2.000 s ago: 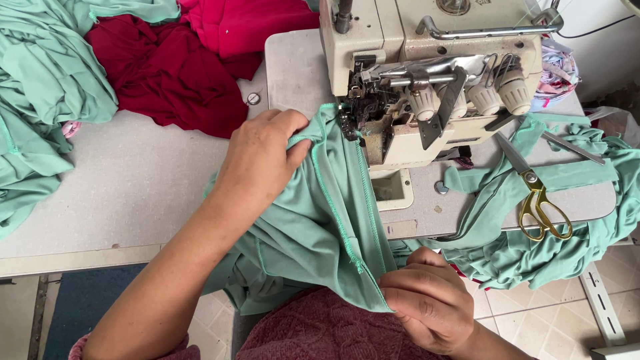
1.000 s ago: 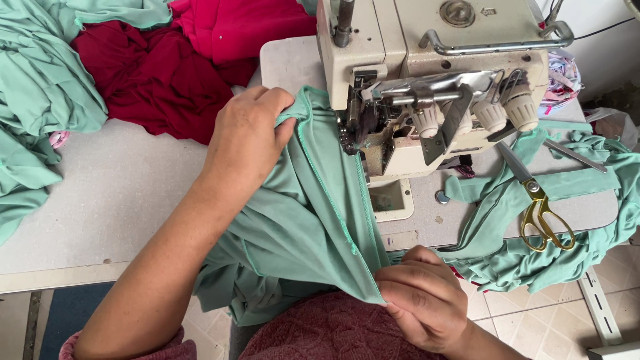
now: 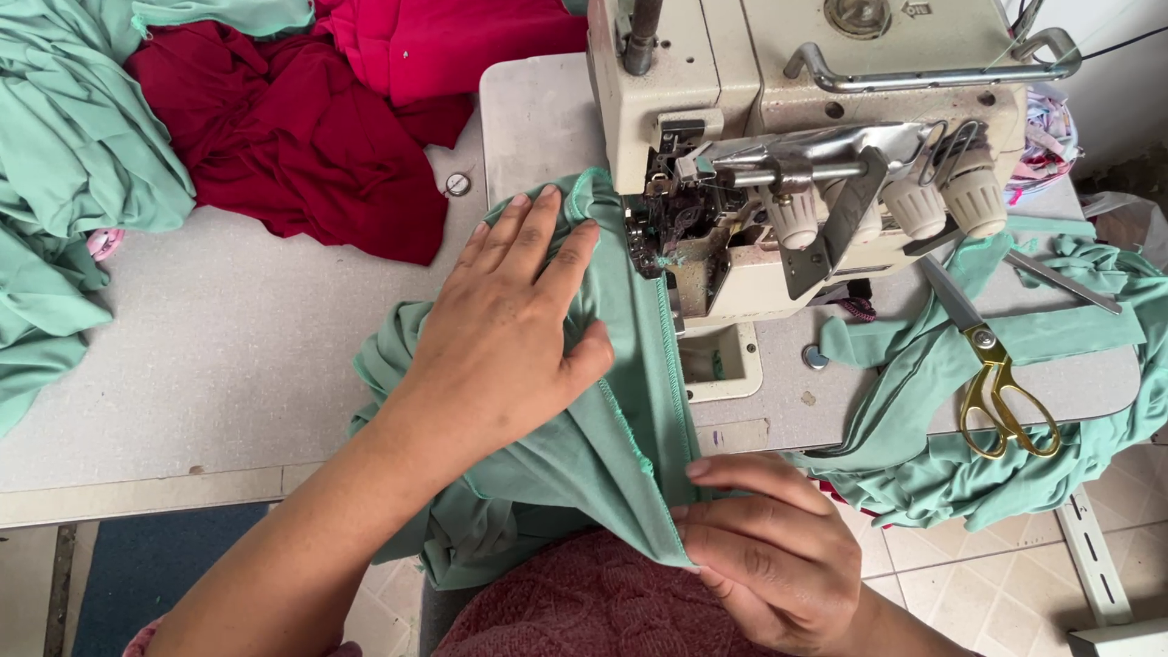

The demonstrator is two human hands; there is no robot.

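Observation:
A mint green fabric piece (image 3: 557,456) with overlocked seams runs from beside the needle area of an overlock sewing machine (image 3: 721,246) down over the table's front edge. My left hand (image 3: 511,319) lies flat on its upper part, fingers spread, just left of the presser foot. Near the front edge, my right hand (image 3: 776,547) pinches the fabric's lower corner between thumb and fingers. One seamed edge stretches straight from the machine toward my right hand. The needle and the cloth right under the foot are hidden.
Gold-handled scissors (image 3: 995,392) and metal tweezers (image 3: 1063,281) rest on green strips (image 3: 922,383) at the right. Dark red fabric (image 3: 301,146), brighter red fabric (image 3: 465,41) and a mint green pile (image 3: 73,182) lie at the back left. The table edge (image 3: 146,493) runs along the front.
My left hand, earlier with its fingers curled at the fabric's upper edge, now lies flat with fingers spread on the cloth. My right hand keeps its hold on the lower corner.

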